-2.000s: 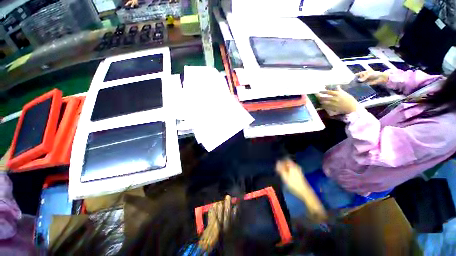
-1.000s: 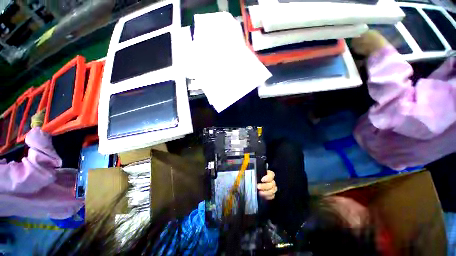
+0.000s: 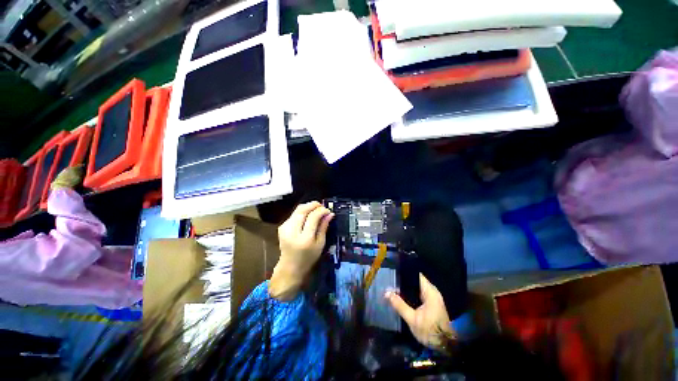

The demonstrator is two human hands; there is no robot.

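The open tablet half (image 3: pixel 372 257) lies on my lap, board end away from me, with a silver battery (image 3: pixel 360 289) and an orange flex cable (image 3: pixel 377 266) across it. My left hand (image 3: pixel 302 237) is at its upper left corner, fingertips pinched together at the board end; whether they hold a small part cannot be told. My right hand (image 3: pixel 425 309) is at the lower right edge, thumb over the battery side, holding the tablet half. Dark hair hides the tablet's near end.
Left carton (image 3: pixel 247 253) with white sheets; right carton (image 3: pixel 609 312) with red-orange frames. The bench ahead bears a foam tray (image 3: pixel 169 170) with dark tablets, white sheets (image 3: pixel 334 89), stacked trays (image 3: pixel 476 48) and red-orange frames (image 3: pixel 137 130). Pink-sleeved workers sit left (image 3: pixel 67 257) and right (image 3: pixel 628 193).
The red-orange frame held two seconds ago is gone from my hands. Since one second ago, my left hand has come to the tablet's upper left corner and my right hand has moved lower.
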